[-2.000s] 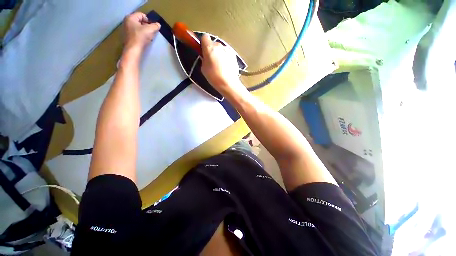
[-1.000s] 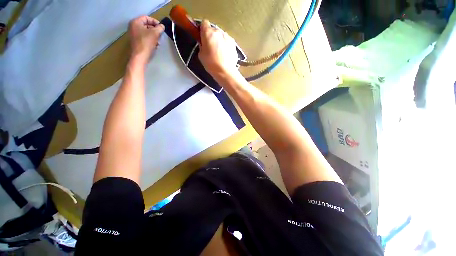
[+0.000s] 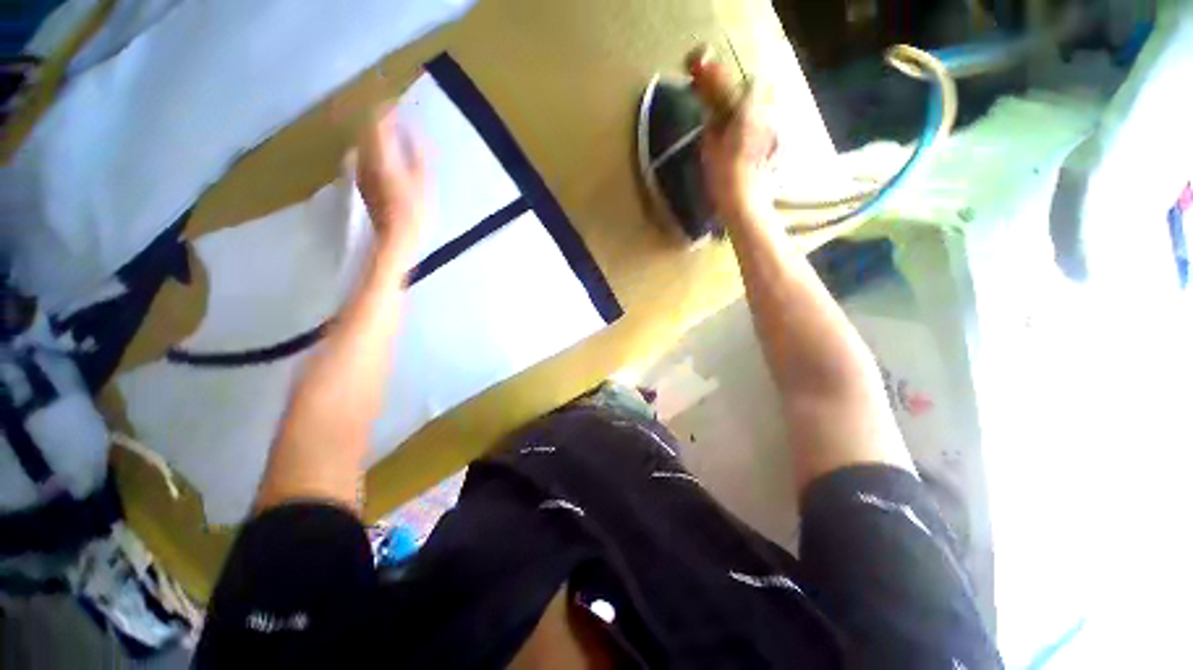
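Observation:
A white garment panel (image 3: 484,308) lies flat before me, with a navy hem band (image 3: 525,183) along its far right end and a narrow navy strip (image 3: 474,244) down its middle. My right hand (image 3: 739,151) grips the handle of the dark steam iron (image 3: 678,155), which is on the table cover to the right of the panel, apart from it. My left hand (image 3: 390,177) is blurred over the panel's upper left edge, where the cloth looks slightly lifted. Whether its fingers hold the cloth cannot be told.
The mustard-yellow table cover (image 3: 589,59) surrounds the panel. A blue and tan hose (image 3: 903,183) loops from the iron to the right. Pale cloth (image 3: 223,144) lies at upper left. A navy and white garment heap (image 3: 59,432) is at left. A pale cord (image 3: 147,458) hangs there.
The iron has moved right off the hem band in my right hand, uncovering the whole band. My left hand has left the band's top corner and moved down over the panel's edge.

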